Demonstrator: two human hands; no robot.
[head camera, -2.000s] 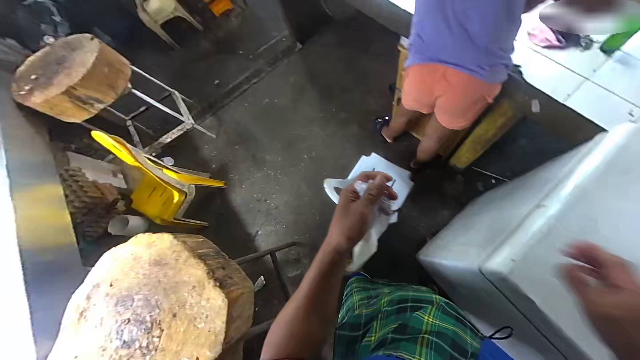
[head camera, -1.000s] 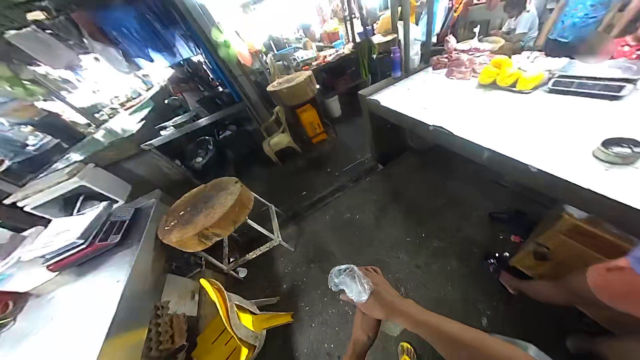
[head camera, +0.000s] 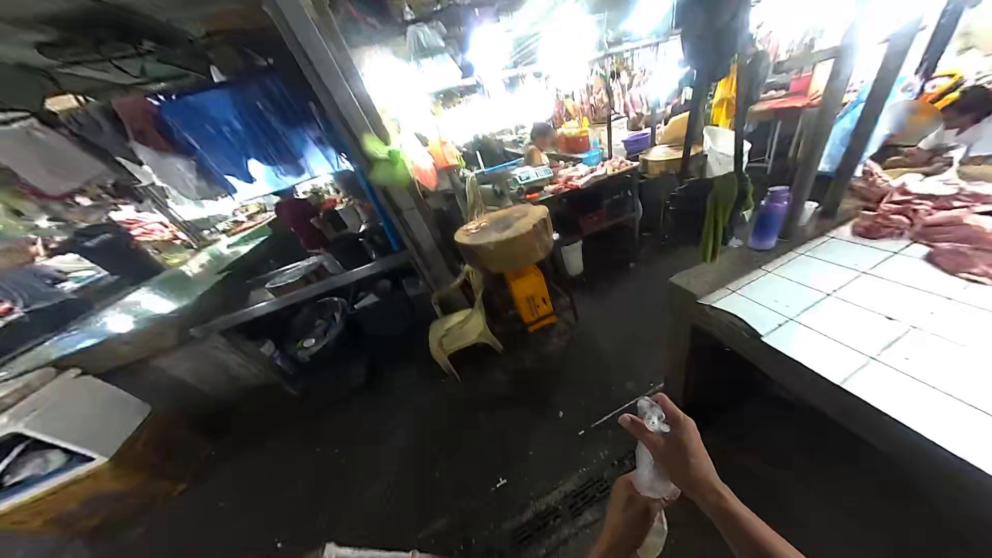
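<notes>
A clear plastic bag (head camera: 653, 469), bunched and stretched upright, is between my two hands at the lower right of the head view. The fingers of my right hand (head camera: 678, 443) close on its gathered top. Lower down, my left hand (head camera: 629, 508) grips the bag's lower part. Some of the bag hangs below that hand near the bottom edge. What the bag holds, if anything, cannot be told.
A tiled counter (head camera: 852, 310) with raw meat (head camera: 961, 225) stands at the right, a purple jug (head camera: 771, 218) at its far corner. Ahead are a plastic chair (head camera: 465, 329) and a thick wooden chopping block (head camera: 505, 236). A white cooler box (head camera: 85, 415) is at left.
The view has swung strongly toward the stalls and aisle. My right hand, apart from the left two seconds ago, is now with it on the bag. The person in orange shorts is out of view.
</notes>
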